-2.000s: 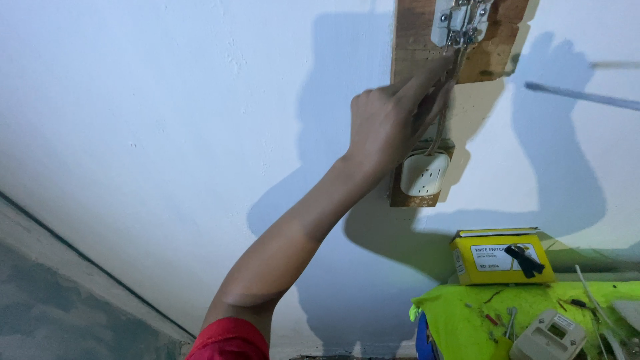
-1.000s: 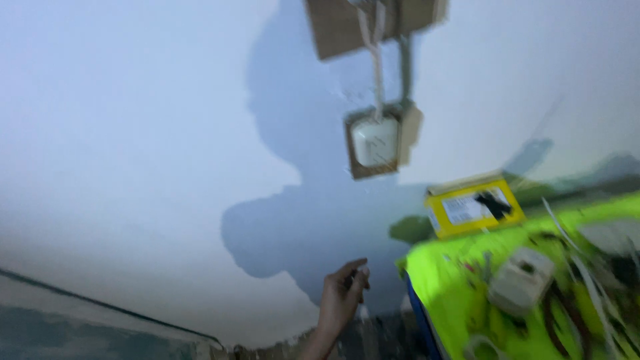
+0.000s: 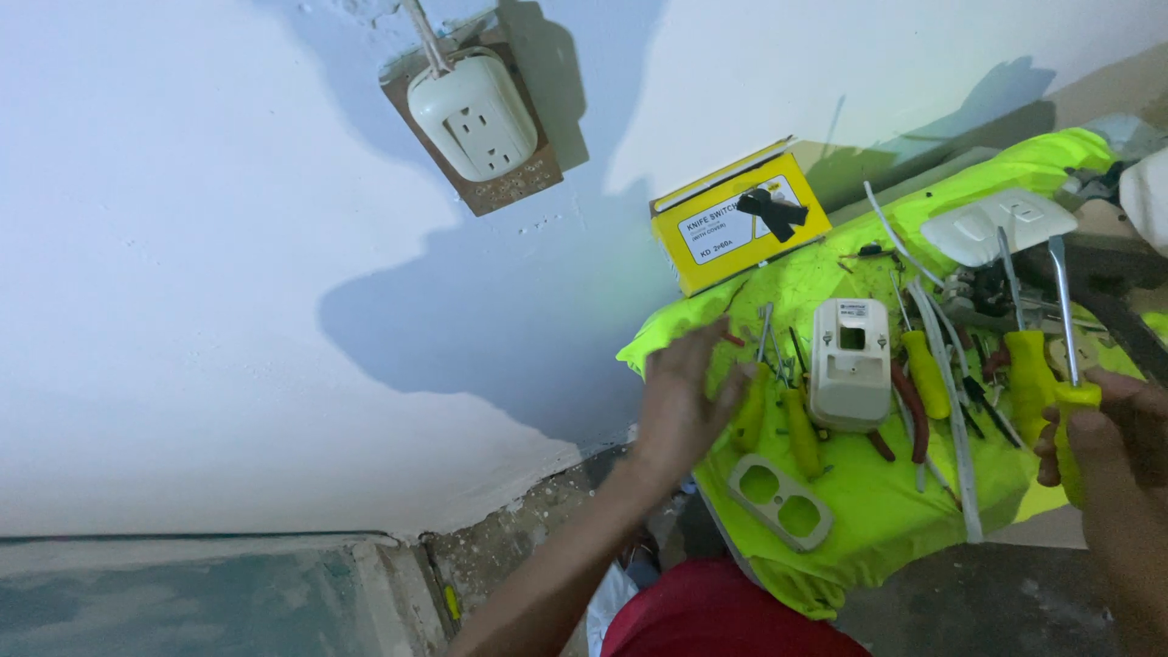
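Note:
My right hand (image 3: 1109,438) grips a flat-blade screwdriver (image 3: 1077,392) by its yellow handle, blade pointing up, at the right. Near the cloth's left edge, my left hand (image 3: 684,397) hovers with fingers spread beside yellow-handled screwdrivers (image 3: 750,408); whether it touches one is unclear. A white plastic housing (image 3: 851,370) with a square opening lies between the hands. Below it is a beige duplex outlet cover plate (image 3: 780,502). White cable pieces (image 3: 958,438) and red-handled pliers (image 3: 912,411) are on the bright yellow-green cloth (image 3: 876,538). Another yellow-handled screwdriver (image 3: 1028,383) is beside my right hand.
A white outlet (image 3: 474,117) is mounted on a wooden board (image 3: 511,196) on the wall, a cable entering its top. A yellow knife switch box (image 3: 741,219) stands against the wall at the cloth's back edge. A white outlet faceplate (image 3: 999,226) lies at the back right.
My left hand has moved from in front of the wall to the cloth's left side. My right hand with the screwdriver has come into view. The view has shifted down and right.

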